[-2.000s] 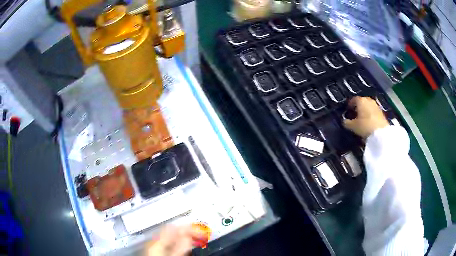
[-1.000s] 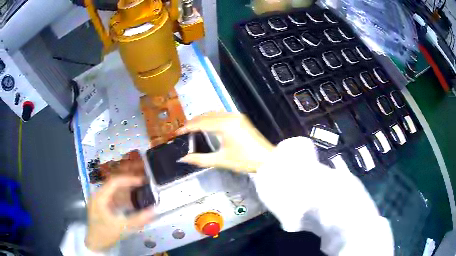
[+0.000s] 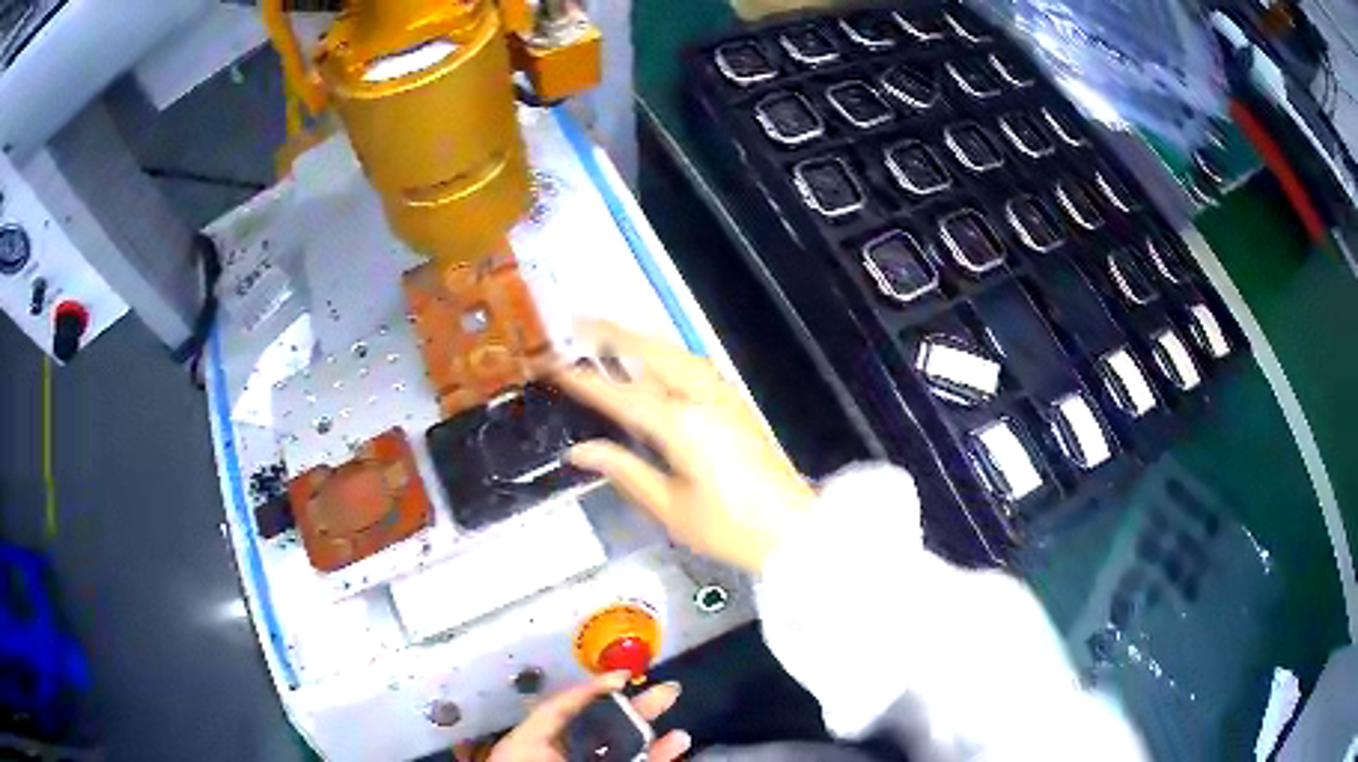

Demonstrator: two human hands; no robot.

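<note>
My right hand (image 3: 678,439) is over the right part of the black press fixture (image 3: 499,459), fingers spread. A silvery edge shows in the fixture's recess beside my fingers; whether I touch or hold a part there cannot be told. My left hand (image 3: 574,725) is at the bottom edge, partly cut off. It holds a watch case (image 3: 608,731) with a dark face and silvery rim, below the red emergency stop button (image 3: 627,654).
Brown fixture plates (image 3: 359,502) lie beside and behind the black fixture. The yellow-gold press cylinder (image 3: 432,149) stands over the press bed. A black blister tray (image 3: 1028,320) holds watch cases, the nearer ones with white strips. A clear sheet (image 3: 1177,573) lies near the tray.
My right hand has come from the tray to the black fixture and is now spread over it. My left hand has moved down and right from the fixture's left side, with the watch case.
</note>
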